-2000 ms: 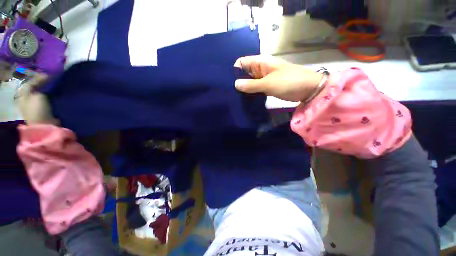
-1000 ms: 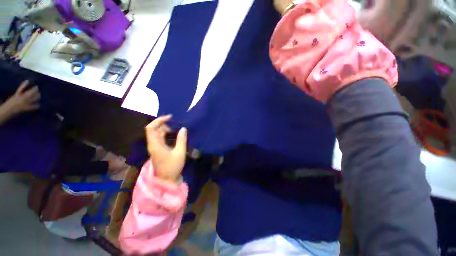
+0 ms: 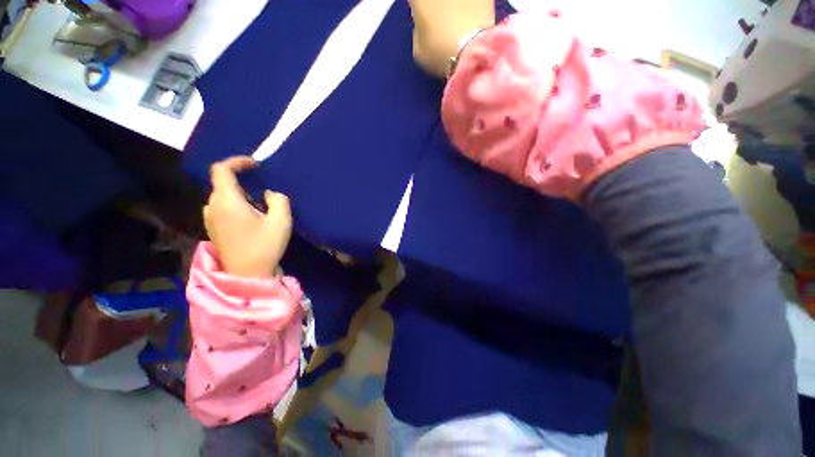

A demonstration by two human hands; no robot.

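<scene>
Navy-blue fabric (image 3: pixel 340 152) covers the table in front of me and hangs over its edge onto my lap. A long narrow white gap shows between panels at upper centre, and a small V-shaped white opening (image 3: pixel 399 216) shows lower down. My left hand (image 3: pixel 246 219) is at the near edge of the left part, thumb and index finger curled at the cloth; whether it grips is hard to tell. My right hand (image 3: pixel 451 36) lies over the cloth at the top, its fingers cut off or hidden.
Blue-handled snips (image 3: pixel 104 67) and a grey flat piece (image 3: pixel 171 87) lie at the table's left, below a purple machine part (image 3: pixel 154 12). A white machine head (image 3: pixel 765 62) stands at upper right. Brown and blue things lie on the floor at lower left.
My view has shifted. The machine head now shows at right. My left hand is further left at the cloth's edge, my right hand shows more, and a V-shaped opening now shows.
</scene>
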